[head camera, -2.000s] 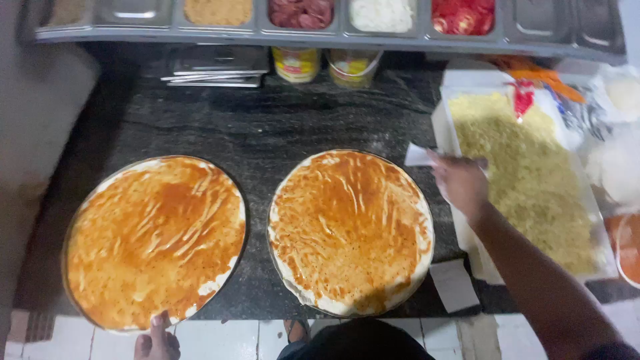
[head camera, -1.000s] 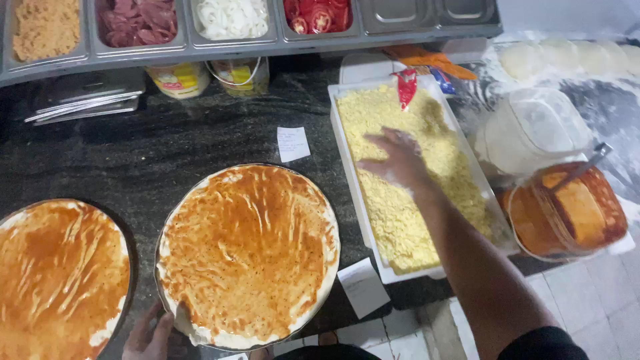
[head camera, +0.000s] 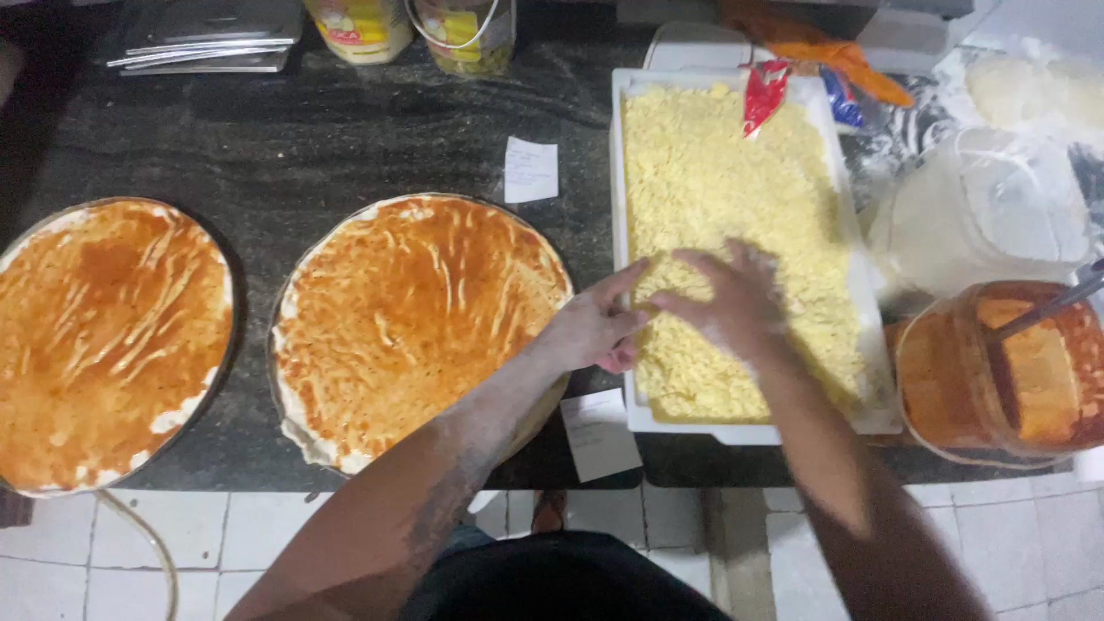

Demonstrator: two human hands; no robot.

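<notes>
Shredded yellow cheese (head camera: 724, 190) fills a white plastic tray (head camera: 619, 172) on the dark stone counter. My right hand (head camera: 733, 297) is over the cheese with its fingers spread; whether it holds any cheese is hard to tell. My left hand (head camera: 599, 323) is at the tray's left edge, its fingers apart and nothing seen in it. Left of it lies a round pizza base with red sauce (head camera: 414, 319) on a round pan, partly behind my left forearm. A second sauced pizza base (head camera: 112, 336) lies at the far left.
Paper slips with writing (head camera: 531, 171) (head camera: 601, 435) lie on the counter. A bucket of red sauce (head camera: 949, 371) with a utensil and a clear plastic tub (head camera: 940, 216) stand right of the tray. Flat metal lids (head camera: 211, 43) and two tubs (head camera: 358, 30) are at the back.
My left hand has moved from the near edge of the middle pizza base to the tray, beside my right hand. The paper in my right hand two seconds ago now lies on the counter.
</notes>
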